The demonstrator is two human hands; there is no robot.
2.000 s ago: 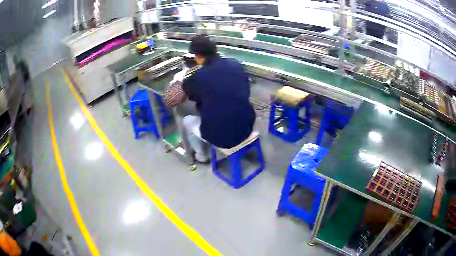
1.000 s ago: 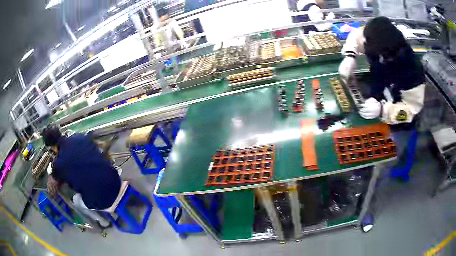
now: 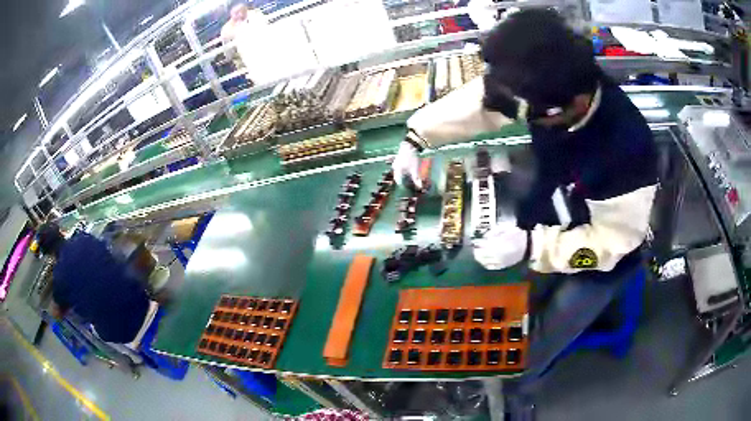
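Neither of my hands is in the picture. Nearest in front of me is a green-topped bench [image 3: 309,279]. An orange-brown carrier board [image 3: 247,330] with rows of dark core pieces lies at its near left. A second board [image 3: 461,296] with rows of dark pieces lies at the near right. A bare orange-brown strip [image 3: 350,308] lies between them. A loose heap of dark pieces [image 3: 412,261] lies behind the right board. Narrow strips with dark parts [image 3: 376,201] stand further back.
A person in white gloves [image 3: 576,173] sits at the bench's right side, hands over the strips. Another person [image 3: 103,284] sits at far left. Filled trays [image 3: 329,103] stand on the green conveyor line behind. A metal-framed cart [image 3: 712,271] is at right.
The view has swung right from the aisle and moved closer to the bench. The seated gloved person now appears larger, with one hand at a strip further left. My hands stay out of view.
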